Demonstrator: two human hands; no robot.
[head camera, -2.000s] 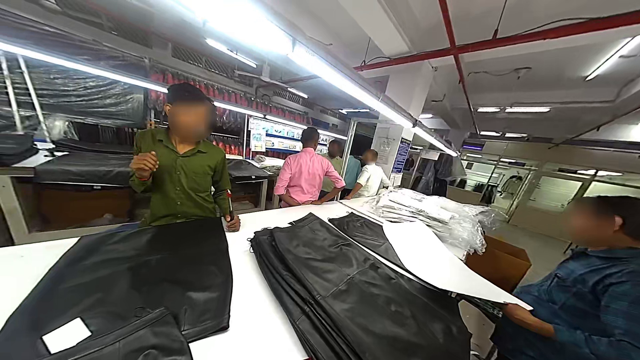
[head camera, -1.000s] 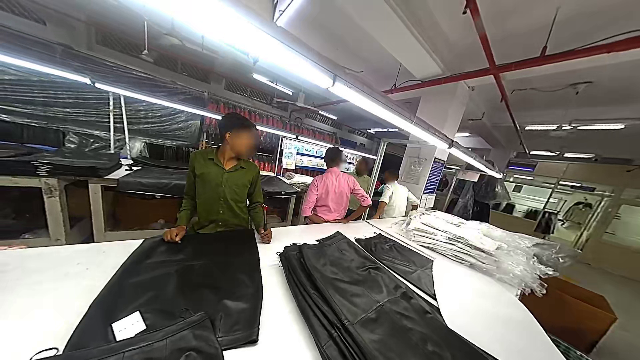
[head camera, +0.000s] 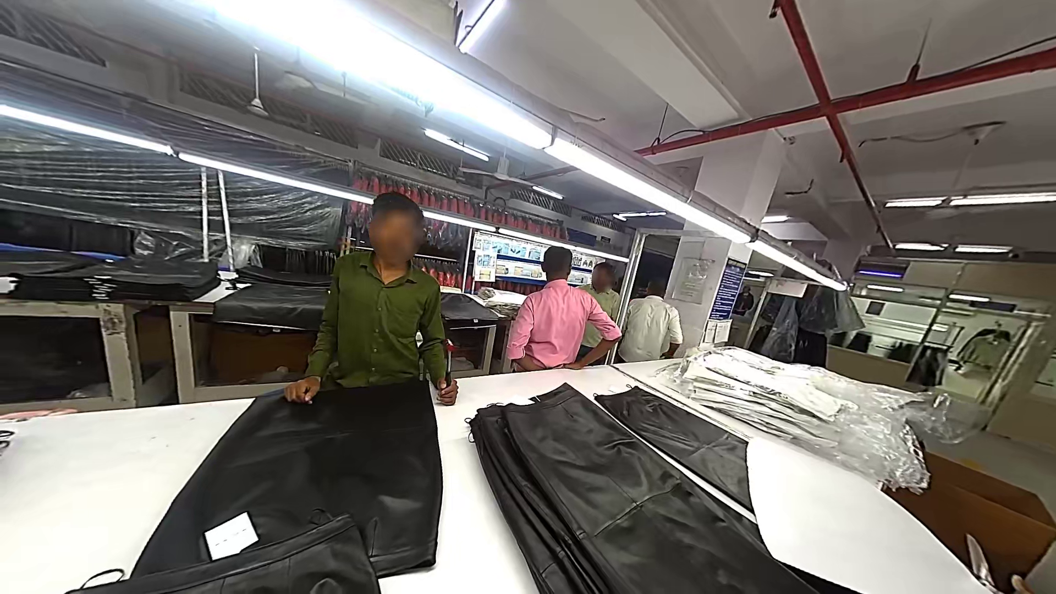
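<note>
Neither my left hand nor my right hand shows in the head view. A black leather-like garment (head camera: 330, 478) lies on the white table (head camera: 74, 478), a white tag (head camera: 231, 535) on it. Another black garment (head camera: 272, 565) overlaps its near end. To the right is a stack of black leather-like garments (head camera: 610, 495), and beyond it a further black piece (head camera: 685, 437) lies partly beside a large white sheet (head camera: 841, 520).
Across the table stands a person in a green shirt (head camera: 384, 318), one hand on the garment and the other holding a slim object. Plastic-wrapped items (head camera: 792, 404) lie at right, above a cardboard box (head camera: 973, 503). Several people stand behind.
The view has swung left. The person in green has lowered a raised hand to the garment. The person in blue at the right has left the view, and the white sheet lies lower.
</note>
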